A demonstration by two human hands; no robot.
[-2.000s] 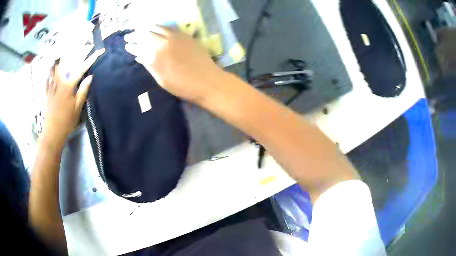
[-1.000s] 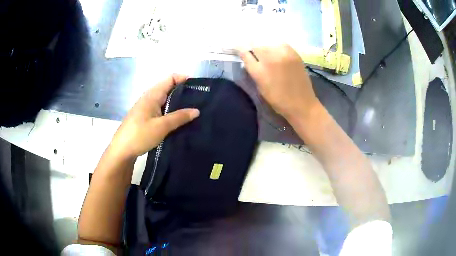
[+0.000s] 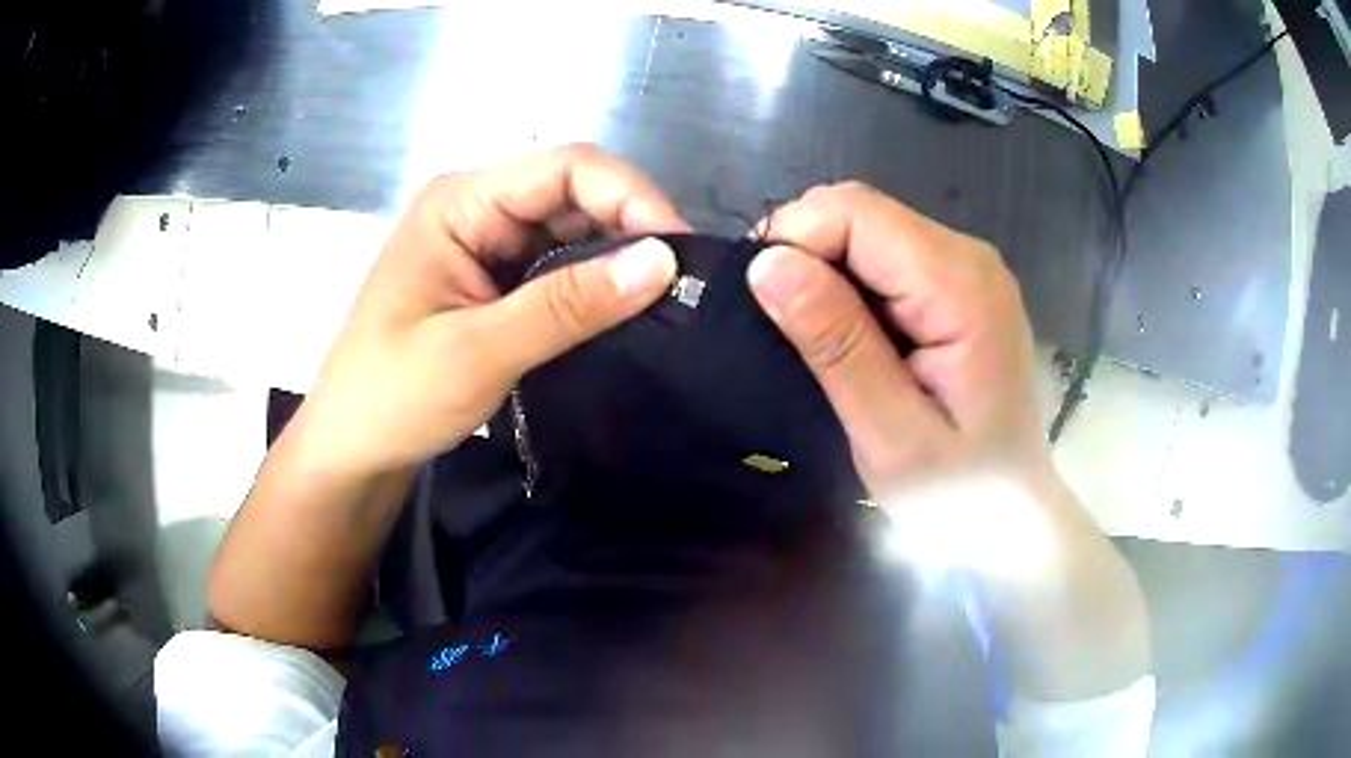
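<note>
The dark bag panel (image 3: 652,400) is held up near the table's front edge, over the lap. Its silver zipper (image 3: 522,444) runs down the left side, and a short piece of teeth shows at the top by the left thumb. A small yellow label (image 3: 765,464) lies on its face. My left hand (image 3: 504,296) pinches the top edge between thumb and fingers. My right hand (image 3: 904,326) pinches the top right edge; a tiny shiny bit shows at its fingertips, too small to name. The fingers behind the fabric are partly hidden.
Thread snips (image 3: 926,82) lie on the grey metal table plate (image 3: 356,126) beyond my hands. A black cord (image 3: 1114,193) runs down the right. A template with yellow tape (image 3: 1074,67) is at the far right. A dark oval panel (image 3: 1323,356) lies at the right rim. A black mass (image 3: 104,119) fills the upper left.
My right hand has come back from the template to pinch the panel's top edge. My left hand has shifted to the top edge. The snips now show on the table.
</note>
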